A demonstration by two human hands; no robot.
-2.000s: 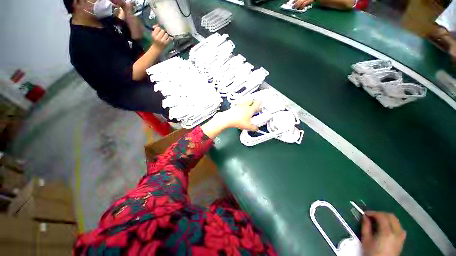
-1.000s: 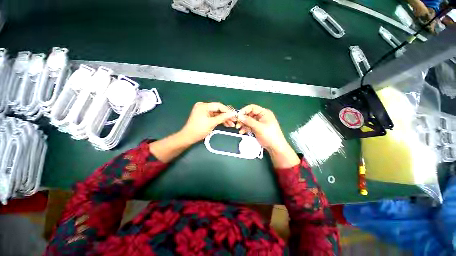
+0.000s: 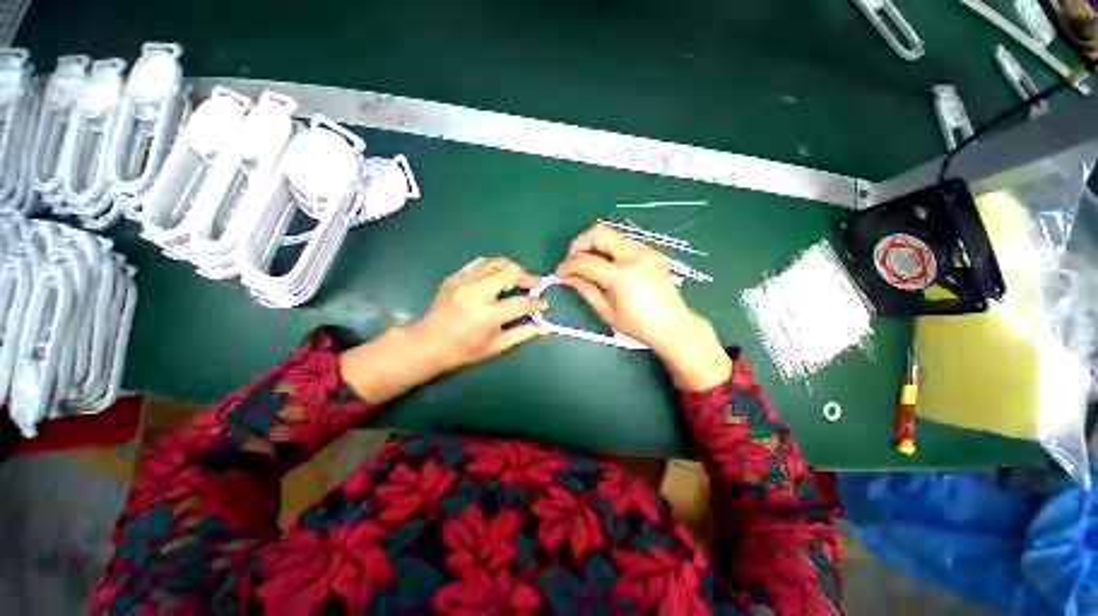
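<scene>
A white looped housing (image 3: 586,333) lies on the green bench in front of me, partly hidden by my hands. My left hand (image 3: 488,315) grips the loop's left end. My right hand (image 3: 623,286) is over the loop's upper side with its fingertips on it, and covers the round end. Whether a thin strip is between the fingers cannot be told. Several thin white strips (image 3: 662,241) lie loose just beyond my right hand. A dense pile of strips (image 3: 809,311) lies to the right.
Stacked white housings (image 3: 289,229) stand in rows at left, with another heap (image 3: 60,319) nearer. At right are a black fan (image 3: 905,261), a yellow sheet (image 3: 981,373), a screwdriver (image 3: 907,415) and a small ring (image 3: 832,410). A metal strip (image 3: 578,147) crosses behind.
Both hands have come down onto the housing from above it, and my left hand now holds the loop's left end. Loose strips now show beyond my right hand. The view has shifted.
</scene>
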